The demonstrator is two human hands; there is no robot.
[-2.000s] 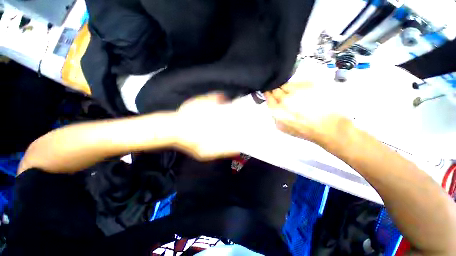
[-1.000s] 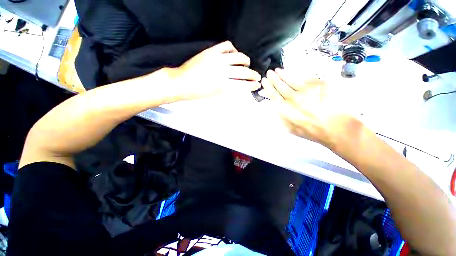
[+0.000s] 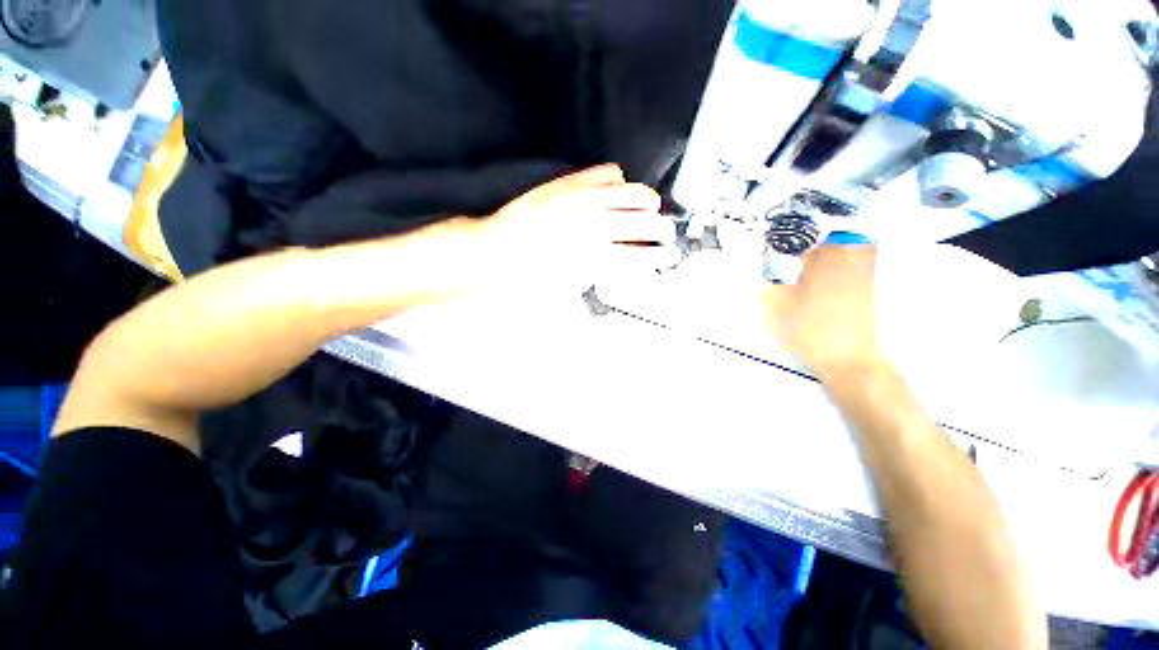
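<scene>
The black garment piece (image 3: 420, 102) lies bunched on the white table, left of the sewing machine (image 3: 775, 64). My left hand (image 3: 591, 216) rests at the garment's near right edge, fingertips at the cloth beside the presser foot and needle area (image 3: 699, 235). The exact hold of its fingers is washed out by glare. My right hand (image 3: 826, 298) is at the round tension dial (image 3: 792, 232) and a small blue part on the machine's front; its fingertips are overexposed and partly hidden.
Red-handled snips (image 3: 1135, 521) lie at the table's right end. A dark strip (image 3: 1068, 210) hangs across the machine. The table's front edge (image 3: 636, 476) runs diagonally. Black cloth (image 3: 318, 470) and blue crates (image 3: 763, 584) show below. A grey machine part (image 3: 76, 51) is top left.
My right hand has left the garment edge and moved right to the machine's front. My left hand stays by the cloth, now close to the needle area. The view has shifted.
</scene>
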